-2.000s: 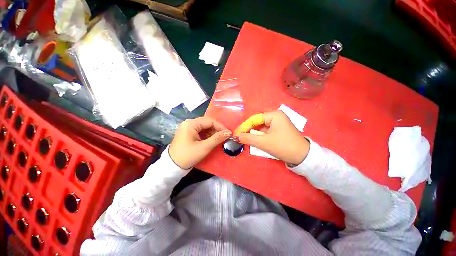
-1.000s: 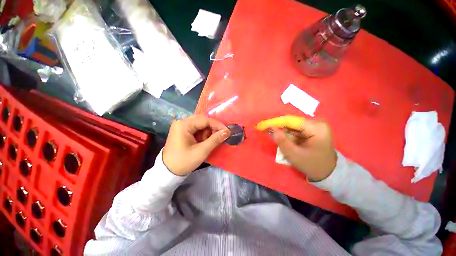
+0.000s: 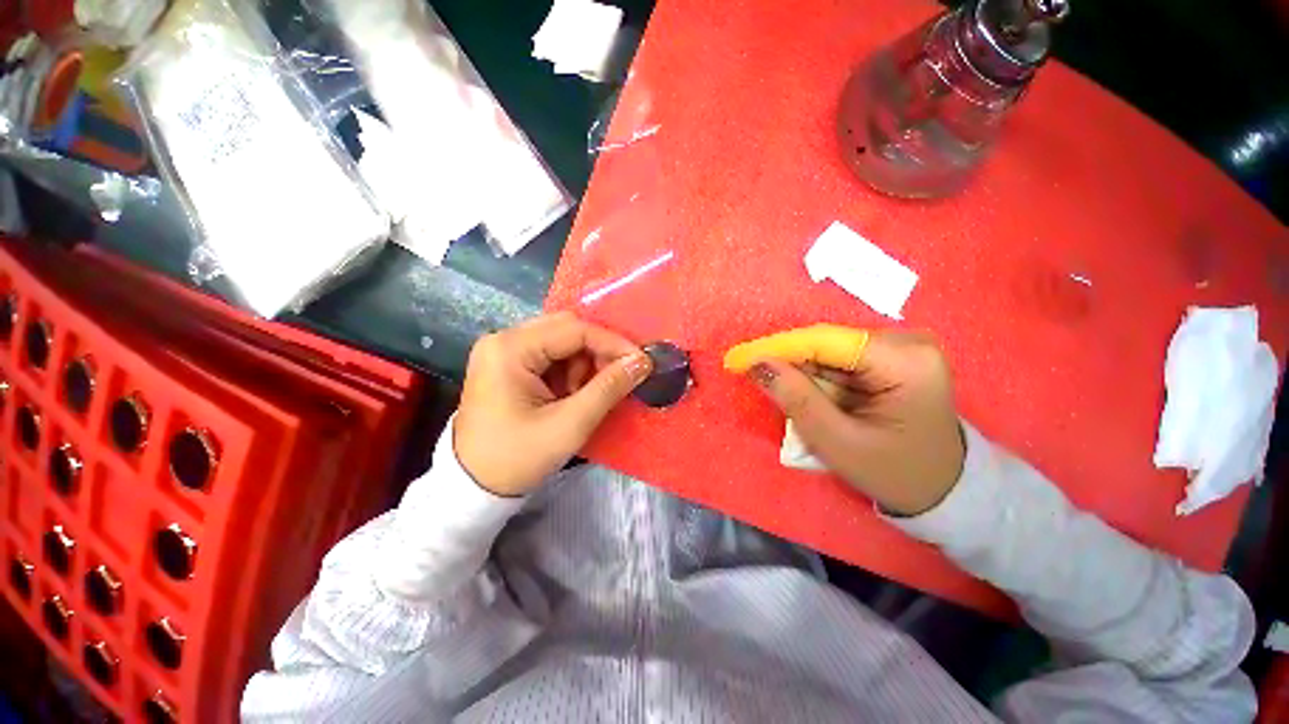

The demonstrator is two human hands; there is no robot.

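My left hand (image 3: 544, 406) pinches a small dark disc (image 3: 663, 376) between thumb and forefinger, over the red mat (image 3: 749, 156). My right hand (image 3: 877, 410), with yellow finger cots (image 3: 813, 347), is just right of the disc and does not touch it. Its thumb and forefinger are close together; whether something tiny is between them cannot be told. A cream-white wipe (image 3: 800, 444) shows under the right hand, partly hidden by its fingers. A folded white wipe (image 3: 861, 270) lies on the mat beyond that hand.
A glass bottle with metal top (image 3: 940, 106) stands at the mat's far side. A crumpled white wipe (image 3: 1219, 406) lies at the right edge. Stacked red trays (image 3: 240, 467) with dark discs are at left. White packs in clear plastic (image 3: 255, 170) lie beyond them.
Since the first frame, my hands have moved apart, the right one to the right. The disc now shows dark at the left fingertips. The view has shifted, so the bottle sits nearer the top edge.
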